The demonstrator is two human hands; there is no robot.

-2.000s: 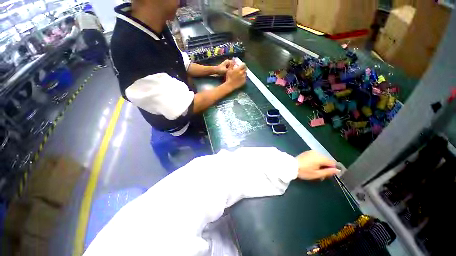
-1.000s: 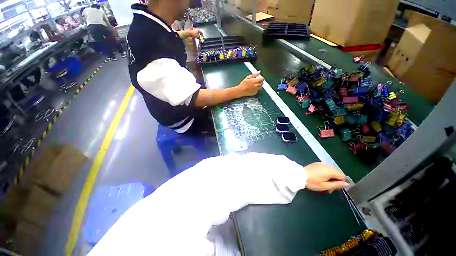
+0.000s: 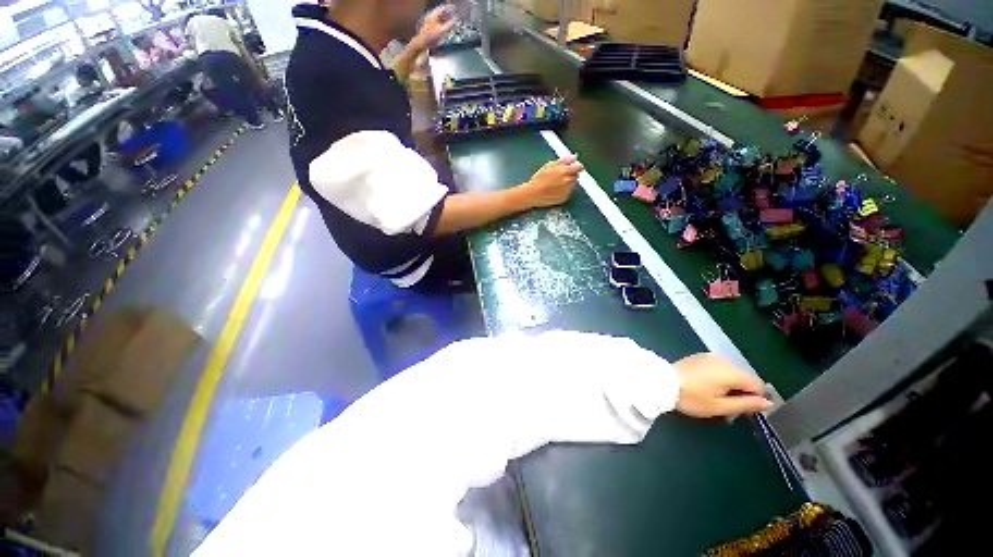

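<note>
My left hand rests at the pale metal rail, fingers curled near its inner edge; whether it holds anything cannot be told. Thin silver tweezers lie along the rail just below my fingers. Three dark-faced watch bodies with shiny rims lie on the green bench beyond my hand, beside the rail. A row of black display modules with gold edges stands at the bottom right, cut off by the frame. My right hand is out of the picture.
A heap of colourful binder clips lies beyond the rail. A neighbouring worker sits at the bench's left side, one hand by the rail. Black trays, cardboard boxes and a grey post stand around.
The view has shifted, so the bench sits differently in the frame. My left hand stays by the rail. The neighbour's hands have separated, one now raised farther back.
</note>
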